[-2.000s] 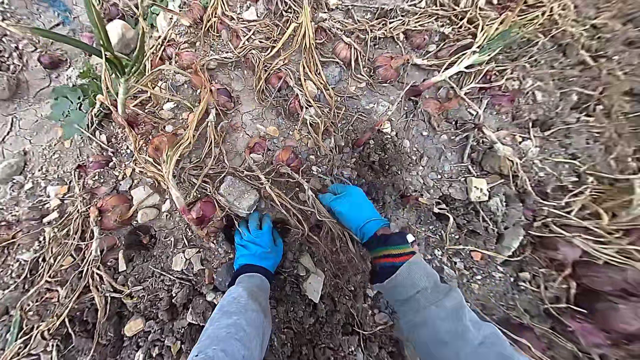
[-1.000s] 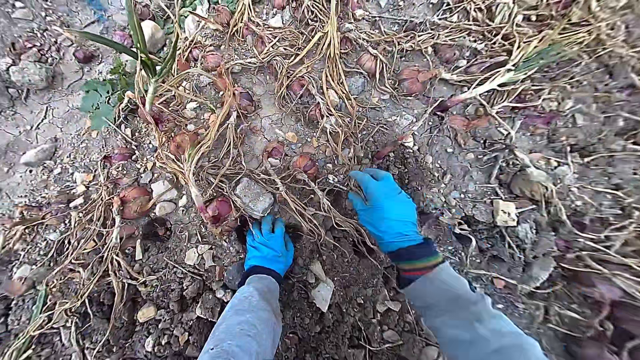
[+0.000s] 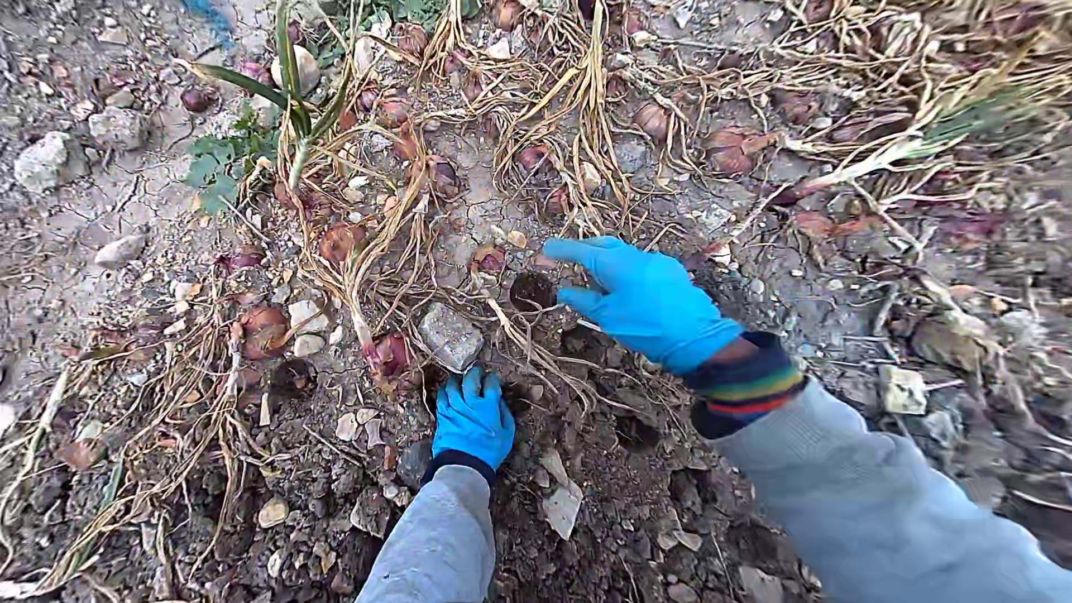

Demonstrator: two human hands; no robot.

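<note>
My left hand (image 3: 475,419), in a blue glove, rests on the soil with its fingertips at the lower edge of a grey stone (image 3: 451,337); its palm is hidden. A red onion bulb (image 3: 390,355) lies just left of that stone. To the upper right, my right hand (image 3: 641,301), also gloved in blue, is over the ground with thumb and forefinger apart and nothing seen between them; its underside is hidden. Left of its fingertips are a round hole (image 3: 533,291) in the soil and a small onion bulb (image 3: 488,259). Dry onion leaves (image 3: 536,356) trail between my hands.
More onions, such as a brown-red bulb (image 3: 265,332) and a flattened one (image 3: 732,151), lie among dry stalks. A green-leaved plant (image 3: 293,92) stands at the upper left. Pale stones (image 3: 904,390) and loose dark clods (image 3: 620,502) surround my arms.
An onion bulb that showed left of my right hand has gone from its spot, where a hole shows now. My right hand has shifted up, its fingers more spread. My left hand remains by the stone.
</note>
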